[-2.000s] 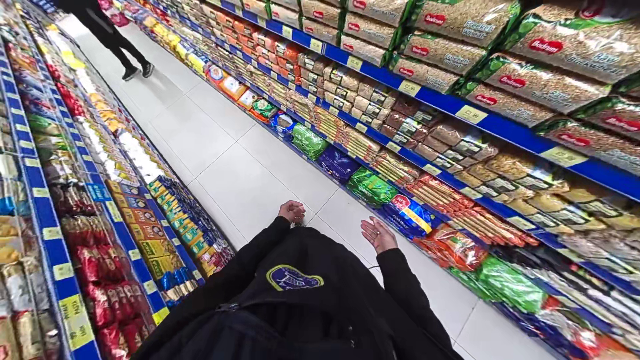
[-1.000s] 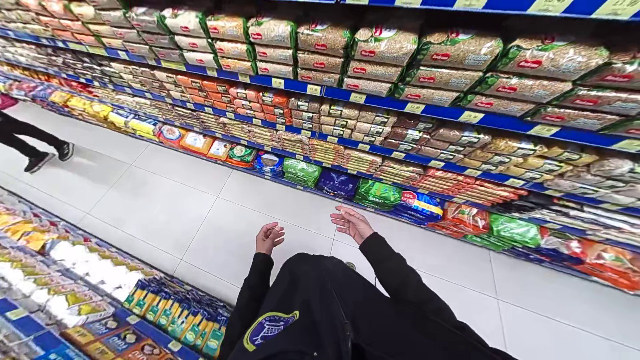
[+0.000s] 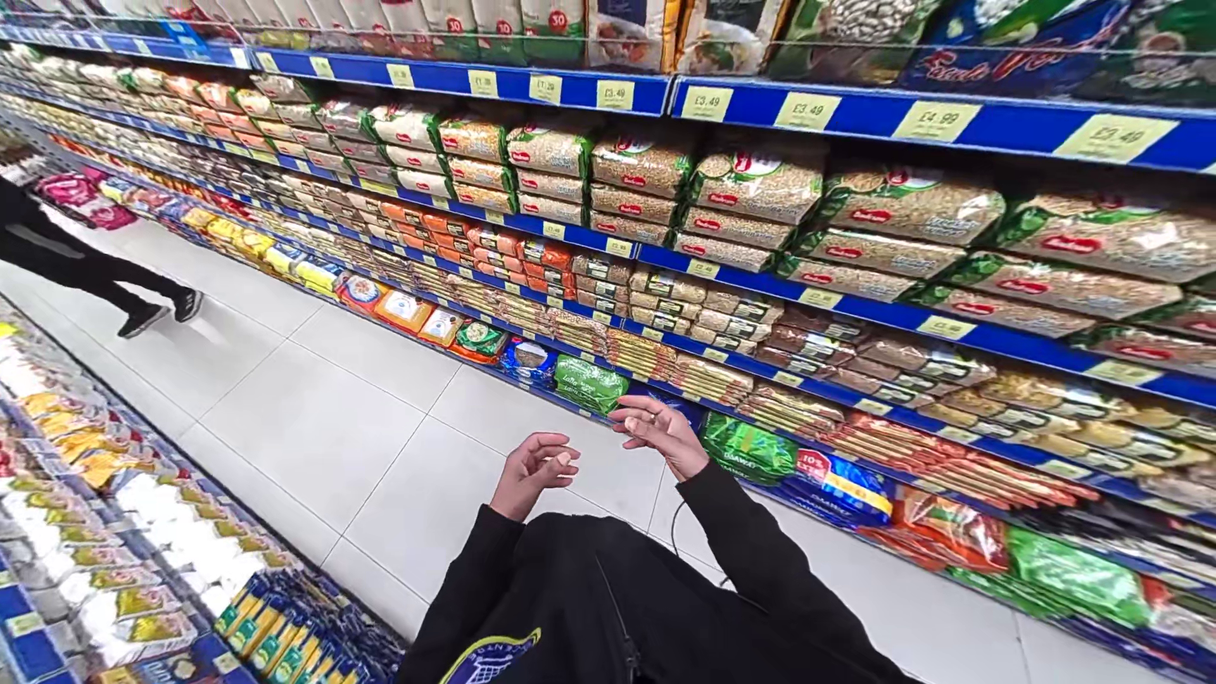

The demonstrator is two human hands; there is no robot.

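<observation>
My left hand [image 3: 536, 473] is empty, its fingers loosely curled, held over the tiled floor in front of my body. To its right, somewhat higher in the view, my right hand [image 3: 662, 436] is also empty with fingers apart and slightly bent. It overlaps the view of a green plastic bag [image 3: 589, 383] and a dark blue bag on the bottom shelf; no contact with them shows. Black sleeves cover both arms. Above the hands are shelf rows of clear bags of grain or pulses [image 3: 643, 169] with green ends and red labels.
Blue shelf edges [image 3: 741, 275] with price tags run along the aisle. A low shelf of small cartons and packets [image 3: 142, 560] is at the lower left. A person in dark trousers [image 3: 76, 261] stands on the pale floor tiles [image 3: 313, 418] at the left, near a pink bag [image 3: 85, 199].
The view has swung strongly toward the right-hand shelves. My hands were lower and wider apart two seconds ago; they are now raised closer together in front of me, both still empty.
</observation>
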